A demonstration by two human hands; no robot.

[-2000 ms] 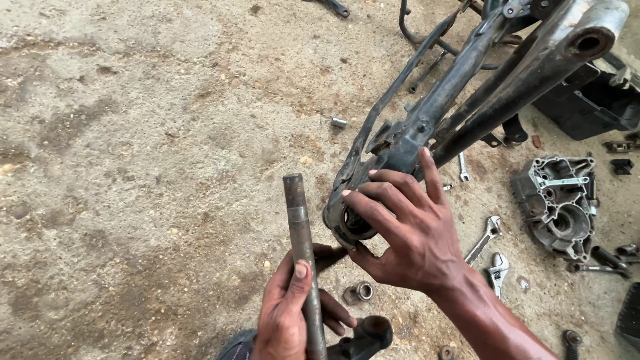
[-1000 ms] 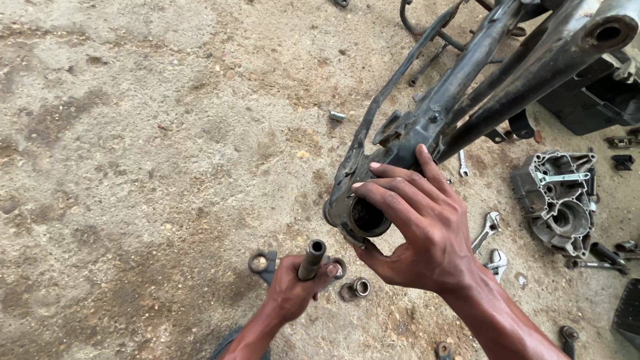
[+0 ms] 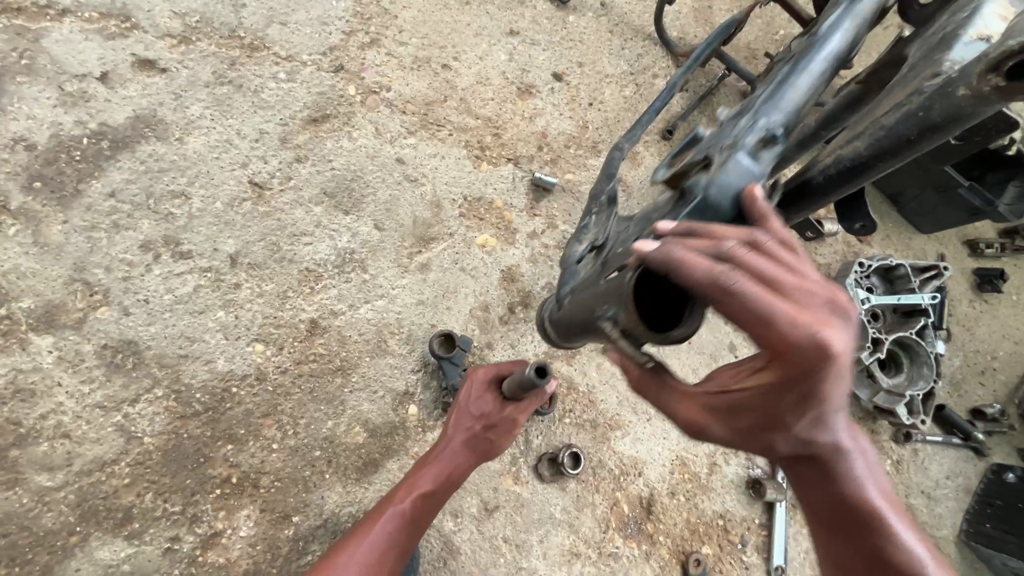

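Observation:
My left hand (image 3: 490, 408) is closed around a steel tube (image 3: 528, 381), whose hollow end points up toward me. The tube is the steering stem of a fork yoke (image 3: 450, 352), seen partly behind and below the hand. My right hand (image 3: 760, 336) grips the head tube (image 3: 596, 312) of a black motorcycle frame (image 3: 800, 72), with the thumb below and the fingers over the top. The dark round opening of the head tube faces me between thumb and fingers. The stem is lower left of the head tube and apart from it.
Two metal rings (image 3: 570, 460) lie on the concrete below the head tube. A small socket (image 3: 545, 181) sits left of the frame. At right are an engine casing (image 3: 896, 344) with a wrench (image 3: 900, 299) on it, a black plastic box (image 3: 952, 176), another wrench (image 3: 778, 528) and several loose parts.
The stem, seen lengthwise two seconds ago, now points its end toward me in my left hand. My right hand has stayed at the head tube, and the tube's opening shows more plainly.

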